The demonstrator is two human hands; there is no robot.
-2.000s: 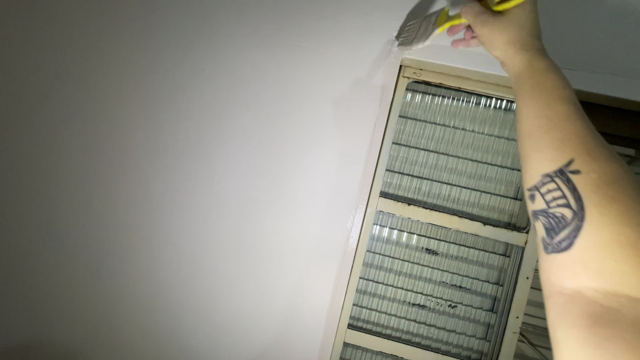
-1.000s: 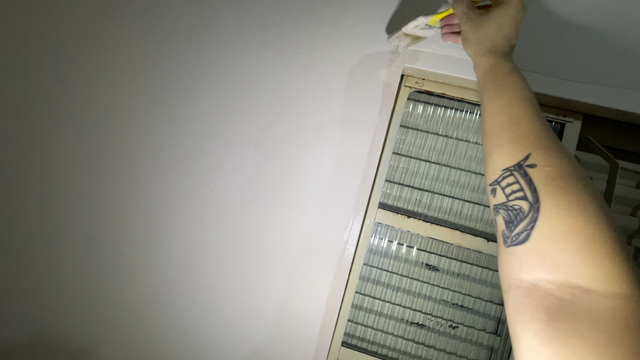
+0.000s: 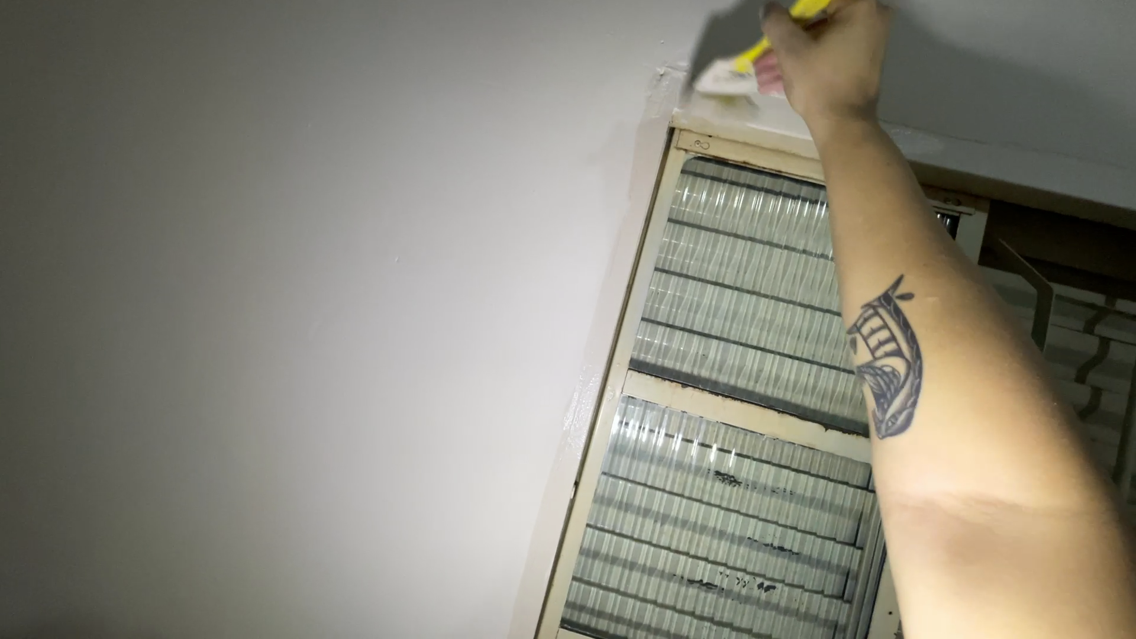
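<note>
My right hand (image 3: 830,62), raised at the top of the view, is closed around the yellow handle of a paintbrush (image 3: 728,78). The brush head looks blurred and pale; it lies against the wall just above the top left corner of a cream metal window frame (image 3: 745,149). A strip of wall along the frame's left side and top has a different tone from the wall (image 3: 311,266) around it, with glossy patches in places. My left hand is not in view.
Ribbed glass panes (image 3: 745,257) with dark horizontal bars behind them fill the window. Rust marks the crossbar (image 3: 745,404). At the right, behind my forearm, an opened window section (image 3: 1021,266) shows a dark gap and a patterned surface beyond.
The brush has stayed in my right hand near the window's top left corner. Its head was at the wall left of that corner and is now above the frame, a little to the right.
</note>
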